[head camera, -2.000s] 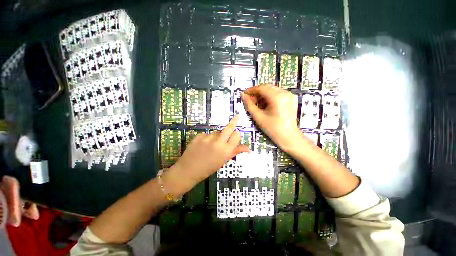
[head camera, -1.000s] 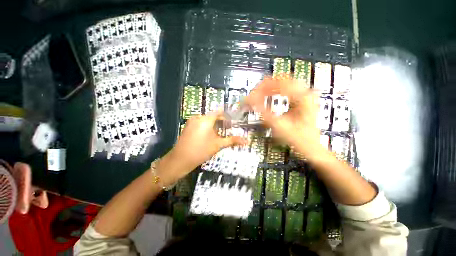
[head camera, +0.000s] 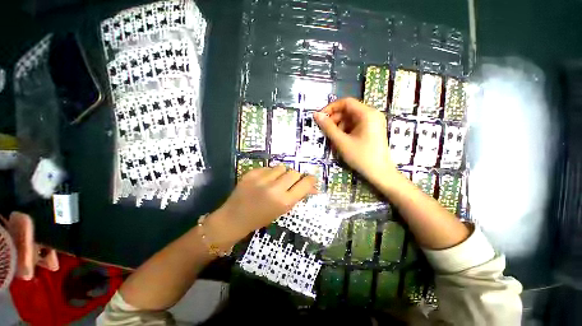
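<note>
My right hand (head camera: 357, 137) is over the middle of the clear blister tray (head camera: 355, 38). Its thumb and forefinger pinch the upper edge of a white die-cut sticker (head camera: 313, 137) with black marks, lying over a board pocket. My left hand (head camera: 265, 196) is just below and left, fingers curled at the top of a white sticker sheet (head camera: 309, 219); its thumb is hidden. The sheet's lower part (head camera: 281, 263) slants over boards, and a clear film edge runs right. Green-gold circuit boards (head camera: 253, 128) sit in pockets; some others have white covers (head camera: 429, 143).
Spare sticker sheets (head camera: 156, 113) overlap at left, beside a dark phone (head camera: 80, 83) and white charger (head camera: 66, 207). A pink fan part (head camera: 24, 245) and red stool (head camera: 51, 293) are lower left. A glaring clear sheet or tray (head camera: 510, 153) lies right.
The sticker sheet has shifted left and turned slantwise. My right hand moved away from the tray pocket with a white sticker, then came back to a pocket. The view has shifted.
</note>
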